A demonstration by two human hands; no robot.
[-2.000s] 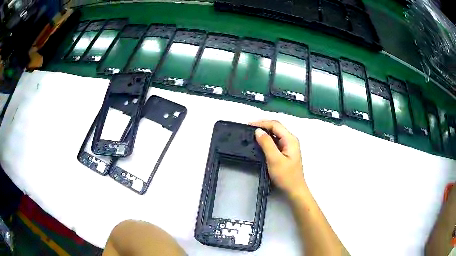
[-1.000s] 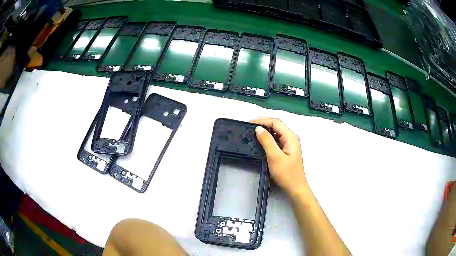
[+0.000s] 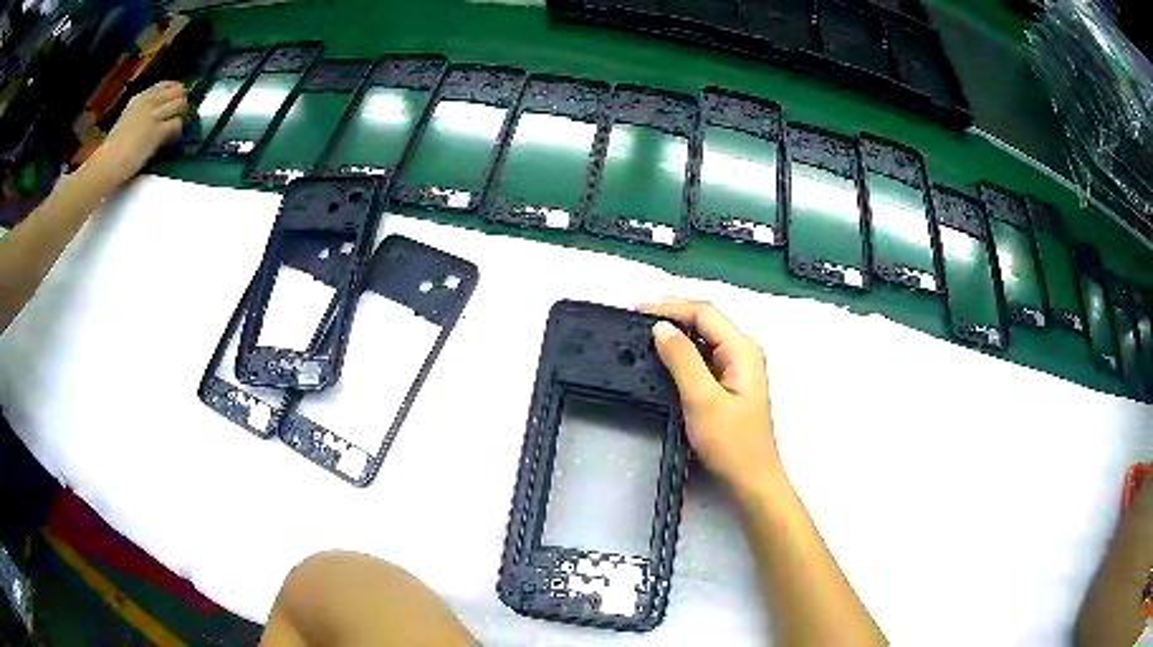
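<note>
My right hand [image 3: 727,405] holds a thick stack of black phone frames [image 3: 592,350] by its top right corner, thumb on the near face. Several edges show inside the stack's open window, and silvery contacts show at its lower end. My left hand is not in view; a rounded piece of bare skin, which looks like part of my left arm, shows at the bottom edge. On the white bench [image 3: 885,468], left of the stack, loose black frames [image 3: 436,284] overlap, with one frame [image 3: 323,209] on top.
A row of black frames [image 3: 651,234] lies along the green line [image 3: 746,44]. A neighbour's hand [image 3: 152,120] is at the row's left end. A black tray [image 3: 784,44] lies at the back, with clear plastic [image 3: 1087,114] at upper right. Another person's arm [image 3: 1119,575] shows at right.
A neighbour's hand and forearm have come in from the left, reaching the row's left end. My right hand and the stack have barely moved.
</note>
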